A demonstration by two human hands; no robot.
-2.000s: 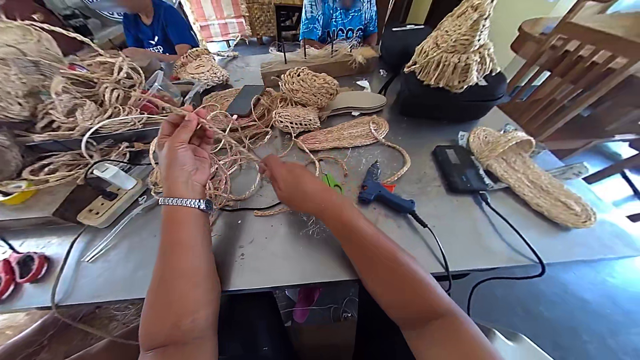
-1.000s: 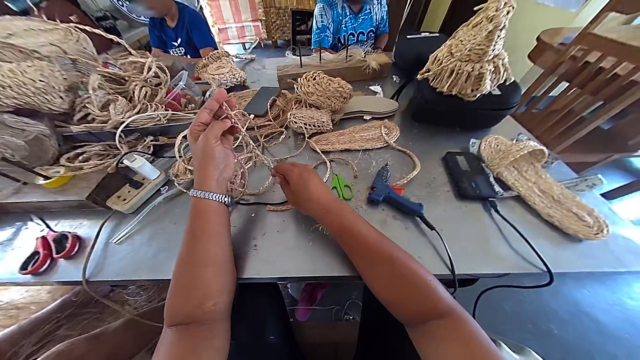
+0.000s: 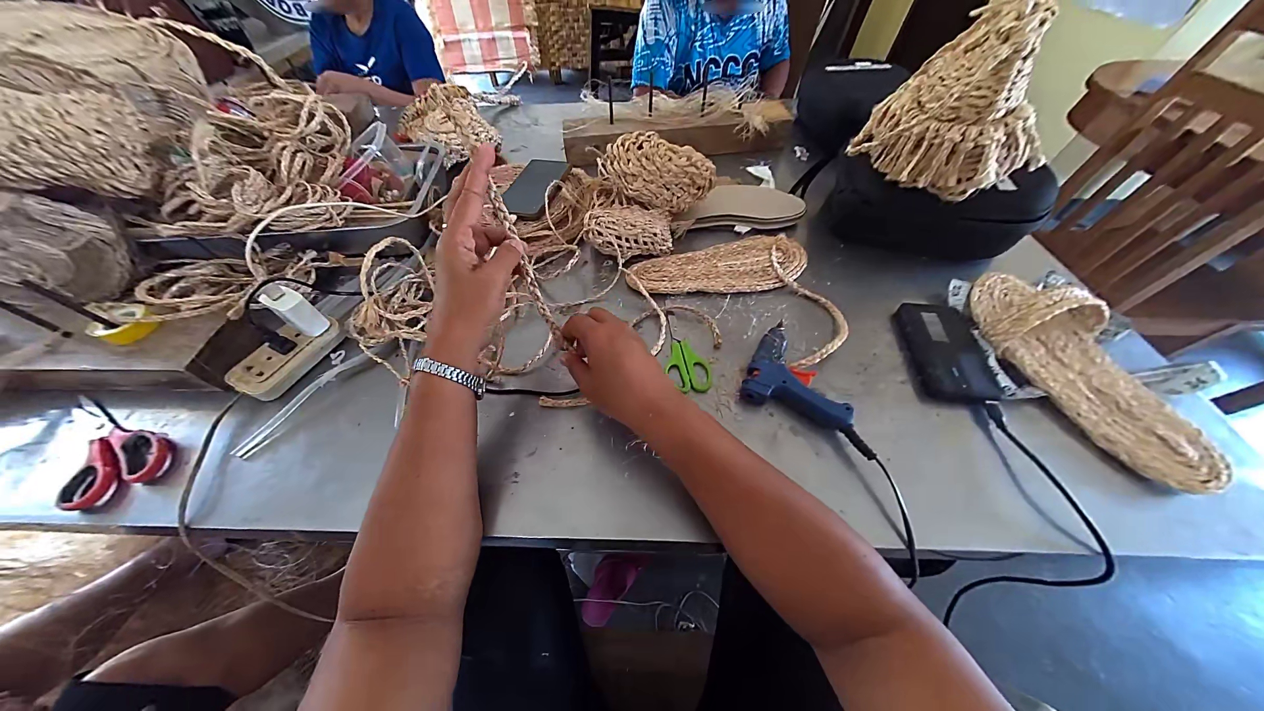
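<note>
My left hand (image 3: 476, 252), upright with a metal watch band at the wrist, pinches a braided fiber cord (image 3: 533, 286) between thumb and finger. The cord slants down to my right hand (image 3: 614, 370), whose fingertips close on its lower part. Loops of loose braid (image 3: 395, 301) lie behind and beside my left wrist. Beyond my right hand are green-handled scissors (image 3: 688, 367) and a woven sole (image 3: 716, 265) with a braid trailing from it. A blue glue gun (image 3: 795, 385) rests further right.
A woven slipper (image 3: 1096, 380) lies right, beside a black device (image 3: 953, 351). Red-handled scissors (image 3: 117, 466) and a power strip (image 3: 286, 360) are left. Behind stand a wooden block with spikes (image 3: 681, 128) and a black case (image 3: 938, 207) bearing a woven cone. Two people sit across the table.
Between my hands a straighter stretch of braided cord now shows, where a loose tangle hung before. Both hands remain close together over the table. The view has shifted slightly.
</note>
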